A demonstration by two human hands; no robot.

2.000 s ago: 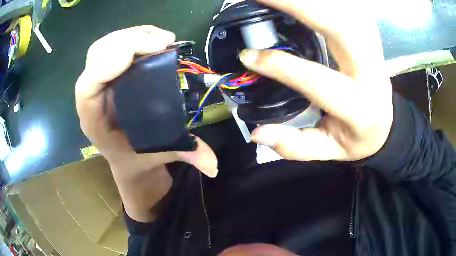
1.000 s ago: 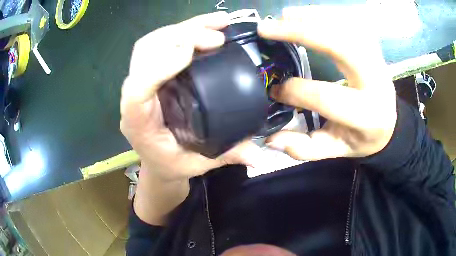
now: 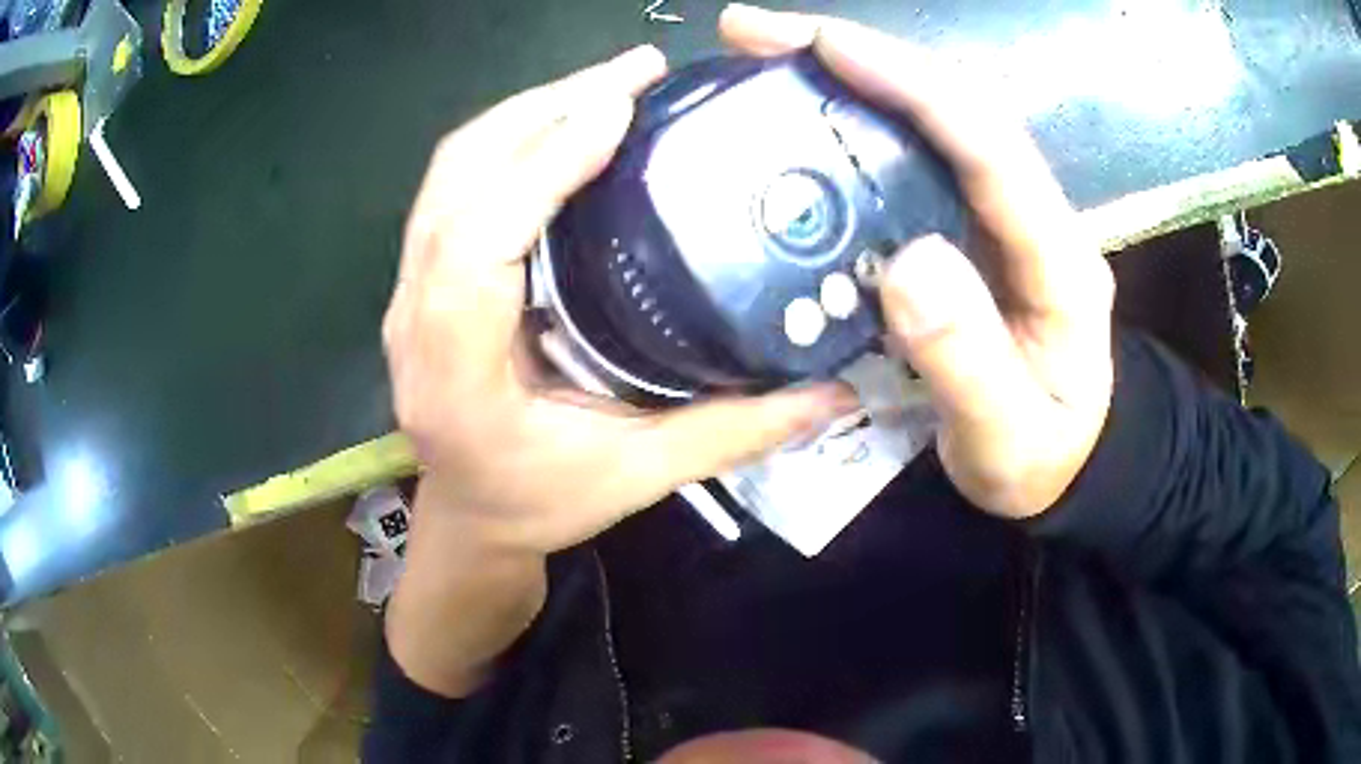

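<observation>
The glossy black PTZ camera head (image 3: 717, 284) is held up over the bench edge, its round lens and pale LED dots facing me. The white camera body (image 3: 836, 478) shows below it, largely hidden by my hands. My left hand (image 3: 508, 343) grips the camera from the left side, its thumb along the lower edge. My right hand (image 3: 1000, 284) grips it from the right, thumb beside the LED dots and fingers over the top. No wires are visible.
The dark green bench top (image 3: 284, 269) has a yellow-taped edge (image 3: 321, 481). Yellow tape rolls (image 3: 60, 149) and a grey metal part (image 3: 112, 63) are at the upper left. Below the edge are cardboard boxes (image 3: 179, 657) with white and black items on both sides.
The separate black shell and the open head with coloured wires have come together, hiding the wires. The head has turned so its lens faces me, and both hands now hold it.
</observation>
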